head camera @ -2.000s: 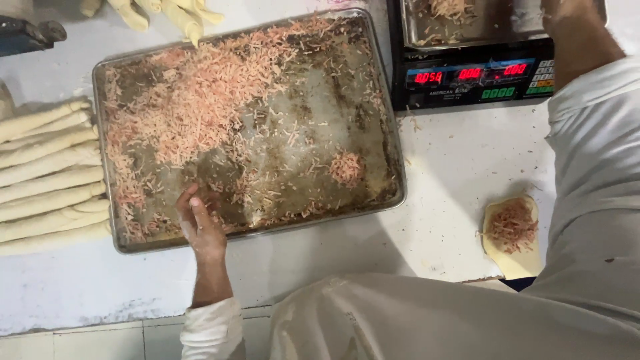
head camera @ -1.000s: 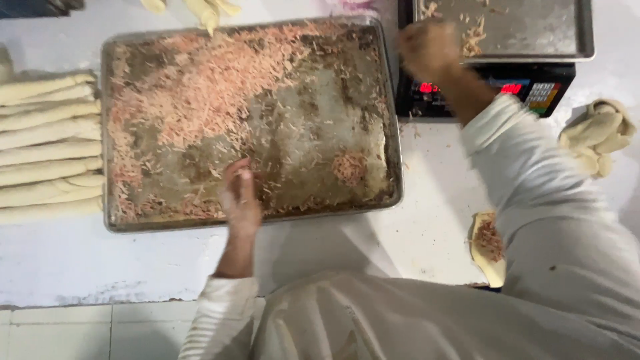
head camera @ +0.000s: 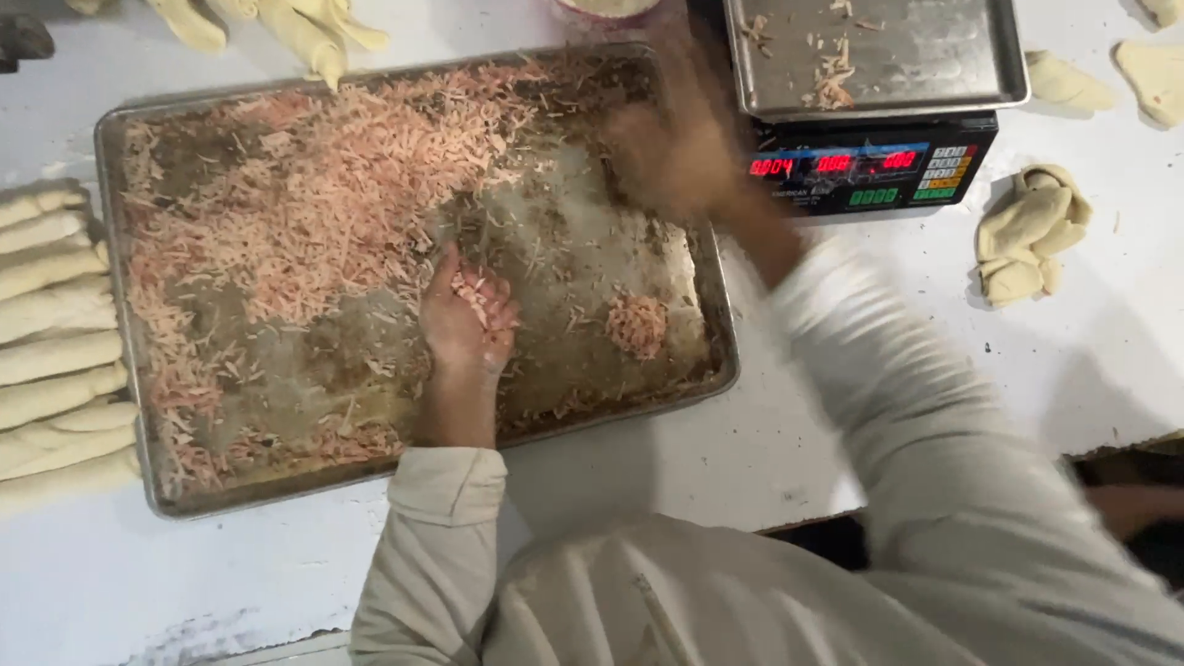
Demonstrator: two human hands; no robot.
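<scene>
My left hand [head camera: 470, 310] is over the middle of a large metal sheet tray [head camera: 592, 414], its fingers curled around some pink and white shreds. A broad heap of shredded filling [head camera: 342, 194] covers the tray's upper left, and a small round clump [head camera: 636, 326] lies at its right. My right hand [head camera: 671, 162] is blurred by motion above the tray's upper right edge; whether it holds anything cannot be told. Just right of it, a digital scale [head camera: 869, 171] with lit red digits bears a metal pan [head camera: 953, 55] holding a few shreds.
Long rolled dough pieces [head camera: 60, 324] lie side by side left of the tray, and more dough [head camera: 301, 32] is behind it. A folded dough piece [head camera: 1031, 236] rests right of the scale. Part of a round container [head camera: 610, 7] shows at the top edge.
My right hand has moved left from beside the scale to above the tray. My left hand has moved right over the tray and its fingers now curl around shreds. The scale's pan holds fewer shreds than two seconds ago.
</scene>
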